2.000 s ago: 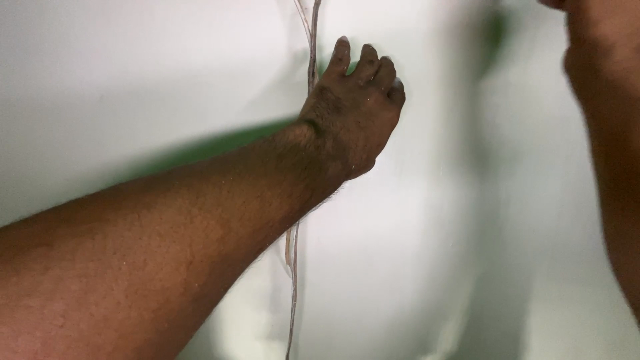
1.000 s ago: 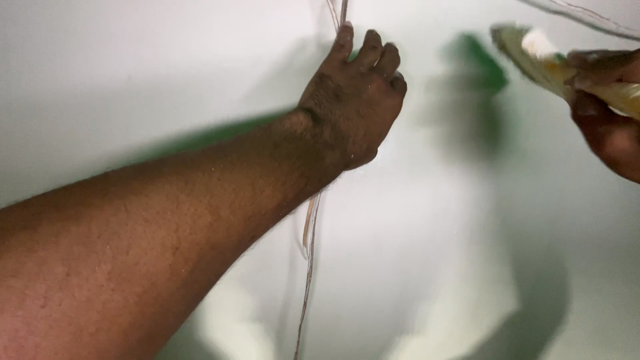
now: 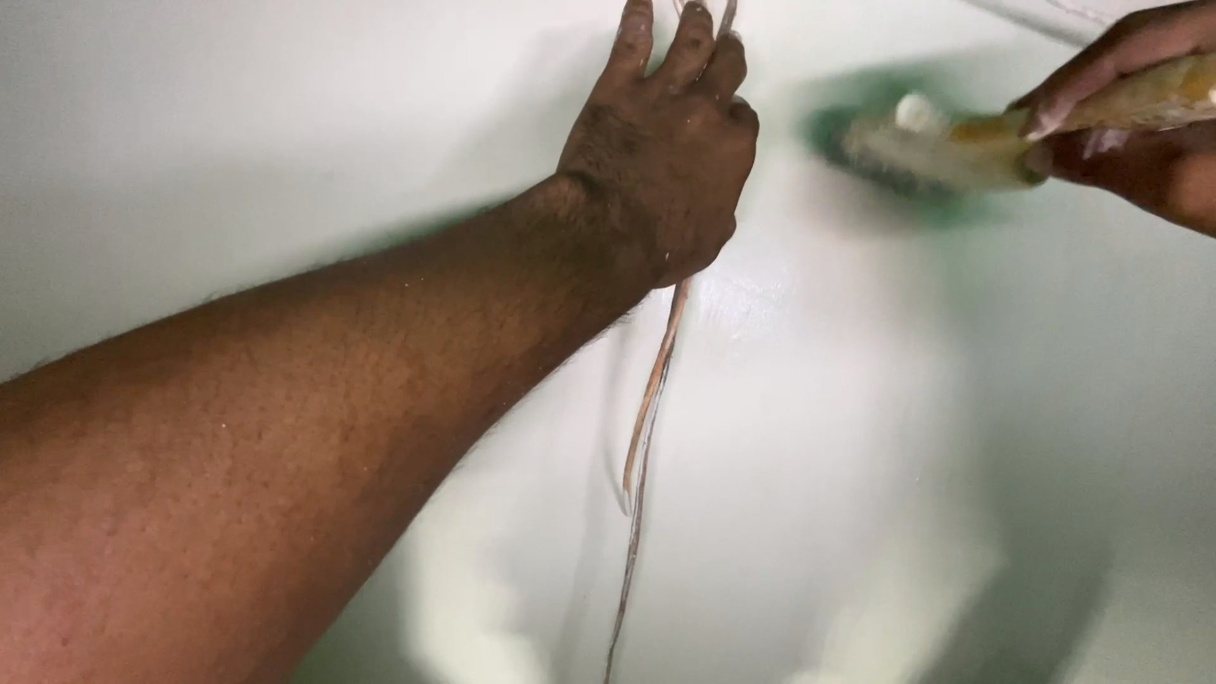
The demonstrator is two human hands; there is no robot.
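Observation:
Against a pale wall (image 3: 807, 427), my left hand (image 3: 670, 142) lies over thin hanging cables (image 3: 655, 399), its back toward me and its fingers pointing up. The cables show above its fingers and hang down below the wrist; whether the hidden fingers grip them I cannot tell. At the upper right, my right hand (image 3: 1121, 123) grips the handle of a paintbrush (image 3: 940, 152), blurred, with its bristle end pointing left toward my left hand. The brush is close to the wall, but contact cannot be made out. Whitish smears mark the right fingers.
Another thin cable or line (image 3: 1026, 21) crosses the wall at the top right, near my right hand. Broad shadows of the arms and the brush fall on the wall. The loose lower cable ends hang in the middle, below my left hand.
My right hand, with the brush in it, has come further into view and moved left toward my left hand. My left hand remains over the cables.

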